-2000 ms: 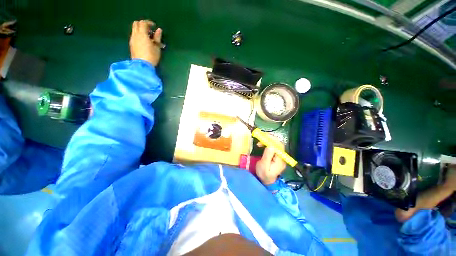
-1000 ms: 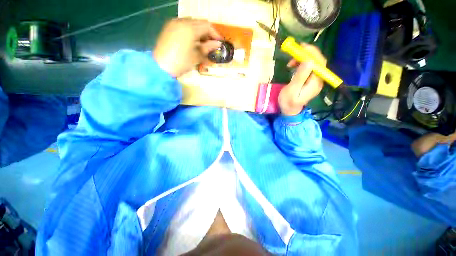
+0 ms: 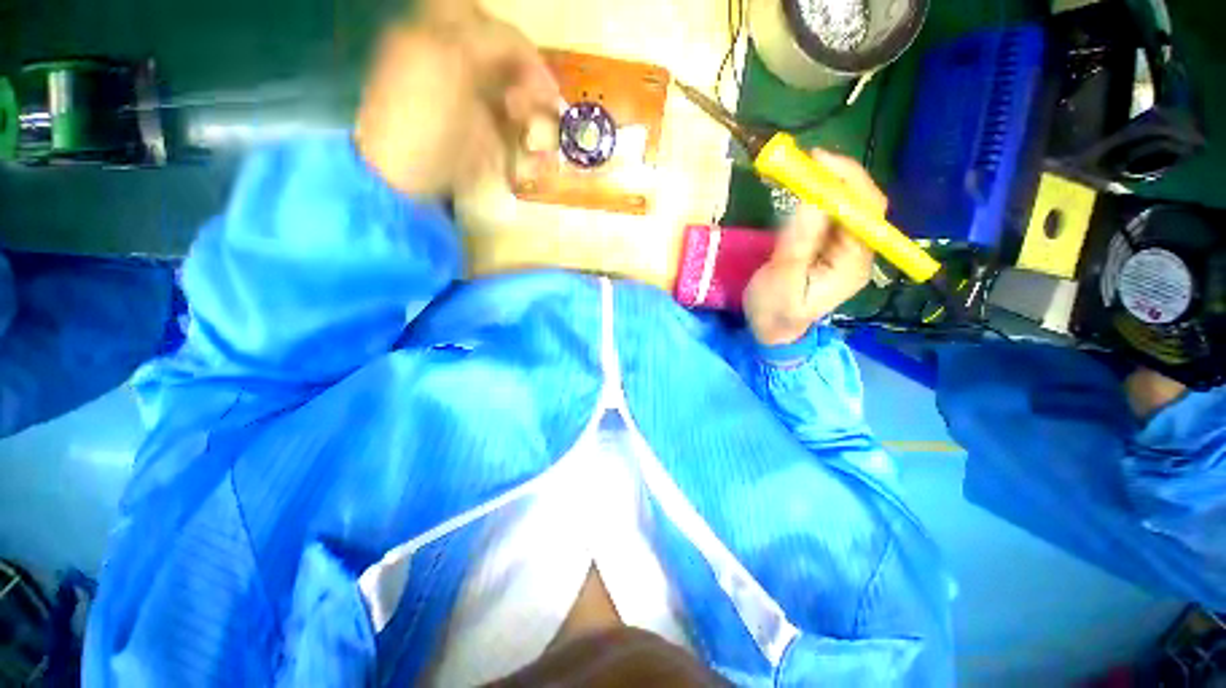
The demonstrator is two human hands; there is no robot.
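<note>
The round workpiece (image 3: pixel 588 133), a dark ring with a pale centre, sits on the orange-brown fixture plate (image 3: pixel 621 89), which lies on the cream base board (image 3: pixel 524 245). My left hand (image 3: pixel 451 114) is blurred at the plate's left edge, fingers curled close to the workpiece; whether it holds anything cannot be made out. My right hand (image 3: pixel 816 255) holds the soldering iron by its yellow handle (image 3: pixel 847 204), right of the board. The iron's dark tip points up and left toward the plate's upper right corner.
A pink block (image 3: pixel 723 266) lies by the board's lower right. A tin (image 3: pixel 836 30), blue ribbed box (image 3: pixel 971 128), yellow sponge stand (image 3: pixel 1058 226) and black fan (image 3: pixel 1154 280) stand to the right. A solder spool (image 3: pixel 84 113) is far left. Another person's blue sleeve (image 3: pixel 1183 470) shows at right.
My left hand came from the mat at upper left to the fixture, then moved slightly left off the workpiece. The workpiece's ring face now shows. The iron remains in my right hand.
</note>
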